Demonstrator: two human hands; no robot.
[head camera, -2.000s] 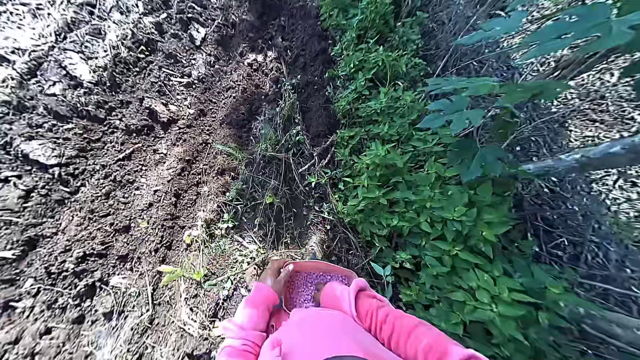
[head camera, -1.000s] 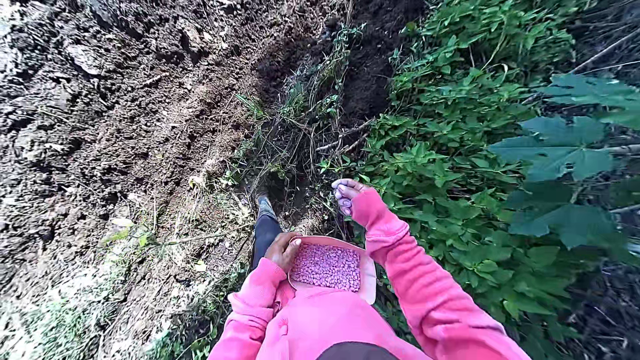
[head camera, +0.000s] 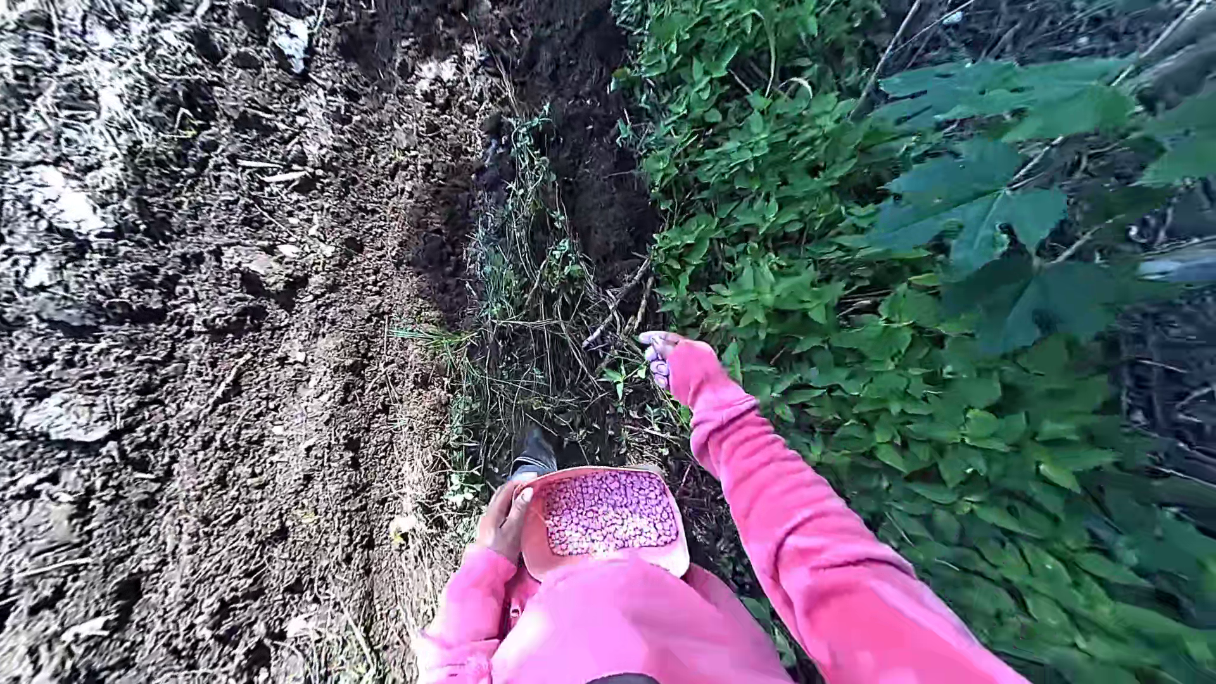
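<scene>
My left hand (head camera: 505, 518) grips the left rim of a pinkish plastic container (head camera: 539, 551), held against my body. Purple-pink coated seeds (head camera: 611, 513) fill much of it. My right hand (head camera: 661, 357) is stretched out ahead and to the right of the container, over the weedy strip, with its fingers curled and coated in whitish-purple. Whether seeds are inside those fingers cannot be told. A dark boot (head camera: 534, 454) shows just beyond the container's left corner.
Loose brown soil (head camera: 285, 380) spreads on the left. Dry grass and twigs (head camera: 617, 304) lie ahead, beside a dark furrow (head camera: 603, 161). Dense green plants (head camera: 817, 313) line the right, with large lobed leaves (head camera: 988, 209) overhanging at the upper right.
Two seconds ago my right hand was in the container among the seeds; by one second ago it was out to the right, where it remains. The left hand still holds the container.
</scene>
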